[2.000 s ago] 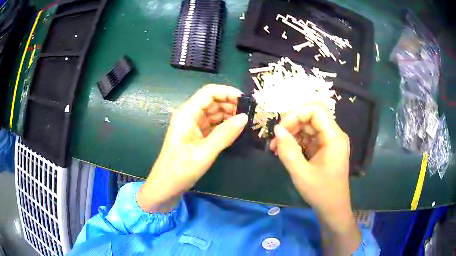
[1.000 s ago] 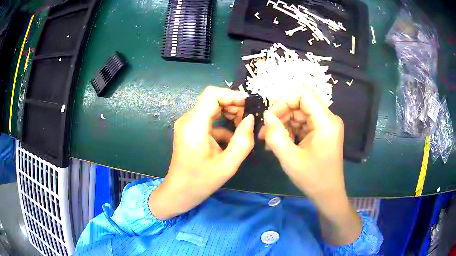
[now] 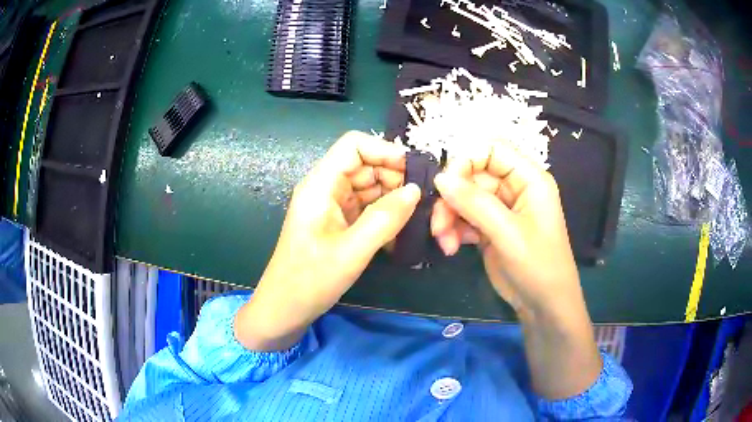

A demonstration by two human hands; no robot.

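My left hand (image 3: 346, 222) holds a small black plastic housing (image 3: 418, 171) between thumb and fingertips, in front of the near tray. My right hand (image 3: 495, 218) is just to its right, thumb and index finger pinched together close to the housing. A small dark bit shows at the right fingertips, too small and blurred to name. A big heap of white plastic sticks (image 3: 478, 119) lies on the near black tray (image 3: 589, 198) just beyond my hands. The far tray (image 3: 400, 33) holds a sparse group of white sticks (image 3: 507, 37) and tiny pale pieces.
A large ribbed housing stack (image 3: 310, 49) stands at upper centre. A small ribbed housing group (image 3: 178, 119) lies slanted at left. A long black compartment tray (image 3: 74, 136) is along the left edge. Crumpled clear plastic bags (image 3: 693, 132) lie at right. White slatted crates (image 3: 70, 330) are below the bench edge.
Since two seconds ago, my right hand has come left to the housing. In the last second, its fingertips have parted slightly from the housing. The bench view has shifted slightly.
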